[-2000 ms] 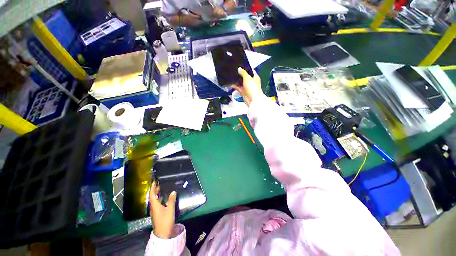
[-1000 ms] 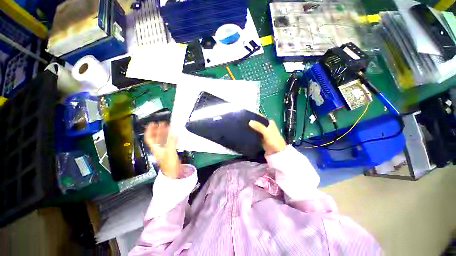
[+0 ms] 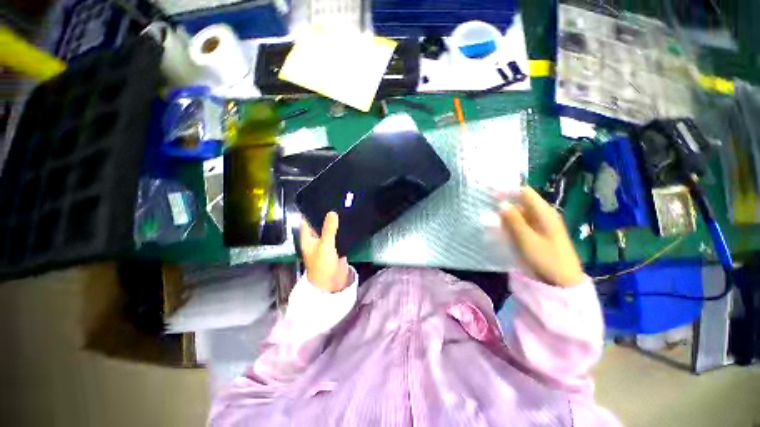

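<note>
A glossy black tablet or screen (image 3: 379, 179) is tilted at mid-frame, with a small white mark on its face. My left hand (image 3: 325, 254) holds it at its lower left edge, thumb on top. My right hand (image 3: 540, 238) is off to the right above a clear-whitish textured sheet (image 3: 454, 221), empty, its fingers apart and slightly blurred. The sheet lies on the green mat, partly under the tablet. A dark slab under an amber film sheet (image 3: 254, 179) lies left of the tablet.
A black moulded tray (image 3: 71, 158) stands at left. White roll (image 3: 218, 54), yellowish-white sheet (image 3: 337, 67) and tape roll (image 3: 477, 42) lie behind. An orange stick (image 3: 459, 111) lies behind the textured sheet. At right are a blue device (image 3: 615, 183), cables and a parts box (image 3: 625, 67).
The black tablet has passed from my right hand to my left hand. The textured sheet now shows beneath it instead of the white sheet. My right hand has moved right, empty.
</note>
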